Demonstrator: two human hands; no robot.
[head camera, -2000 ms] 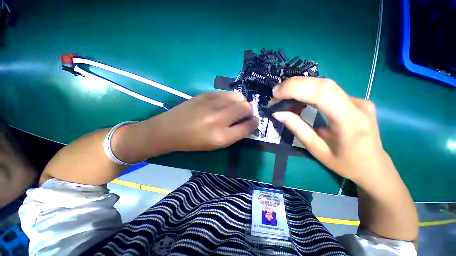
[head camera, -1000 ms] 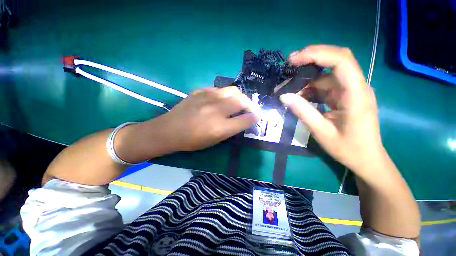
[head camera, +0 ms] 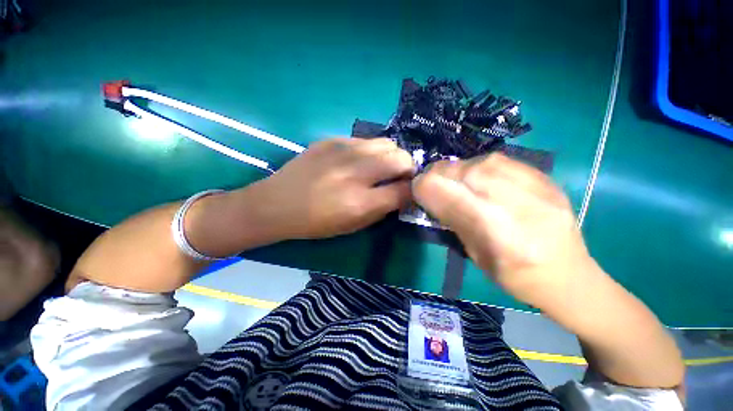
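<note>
A white cable (head camera: pixel 213 123) lies on the bench in two strands, with a red-and-black plug (head camera: pixel 115 91) at its far left end. Its other end runs under my left hand (head camera: pixel 341 189), whose fingertips are pinched together. My right hand (head camera: pixel 498 213) is closed with its fingertips touching those of my left hand. What the fingertips hold is hidden. A heap of black connector housings (head camera: pixel 450 116) lies just beyond the fingers. The white sheet (head camera: pixel 414 215) shows in part under the hands.
Black tape (head camera: pixel 454 273) crosses the green bench (head camera: pixel 265 48). A blue parts tray (head camera: pixel 661 76) with dark contents is at the upper right. Another person's arm (head camera: pixel 24 261) shows at the left edge. Grey floor with a yellow line (head camera: pixel 233 295) lies below the bench edge.
My right hand has moved left from the heap's edge and its fingers have closed against my left fingertips. My left hand and the cable have hardly moved.
</note>
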